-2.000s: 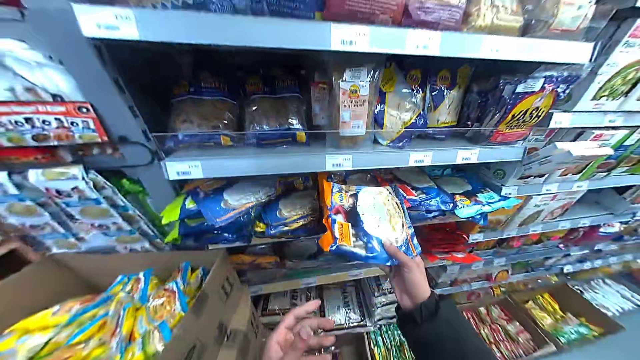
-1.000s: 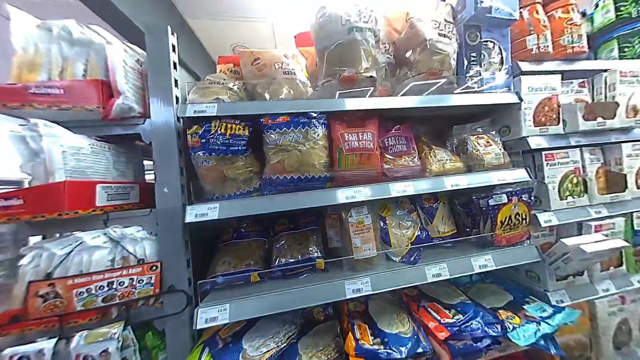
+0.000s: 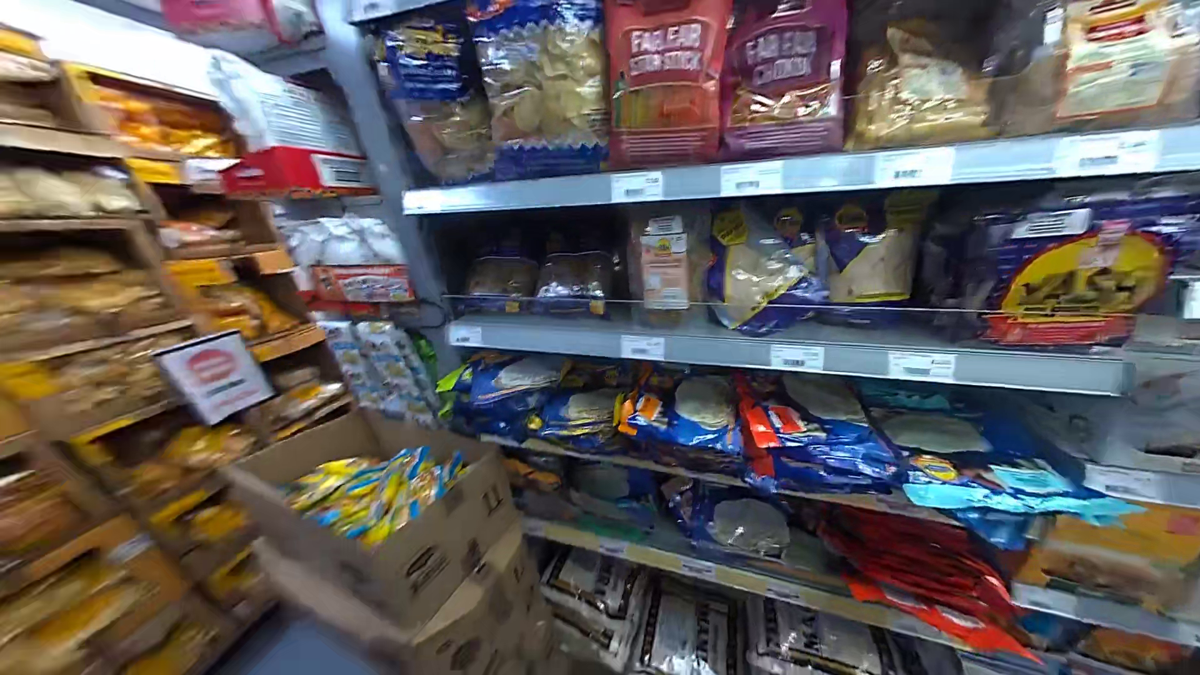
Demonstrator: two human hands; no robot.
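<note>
Neither of my hands shows in the head view now. Blue plastic packets of round flat discs [image 3: 703, 408] lie in a row on the lower middle shelf, some with orange, red or light blue edges. On the shelf above them stand clear and purple bags [image 3: 764, 272] and a large purple and yellow bag [image 3: 1078, 277]. Higher up are a red snack pouch [image 3: 668, 80] and a purple snack pouch [image 3: 786, 80]. Red packets [image 3: 923, 562] lie in a loose pile on a lower shelf.
An open cardboard box [image 3: 422, 553] of yellow and blue packets [image 3: 384, 492] sits on further cartons at the lower left. Racks of bagged goods [image 3: 75, 300] with a small sign [image 3: 215, 377] line the left side. The metal shelf edge [image 3: 797, 358] juts forward.
Two seconds ago my right hand held a blue and orange packet, with my left hand open beside it; both have left the view. The view has moved strongly.
</note>
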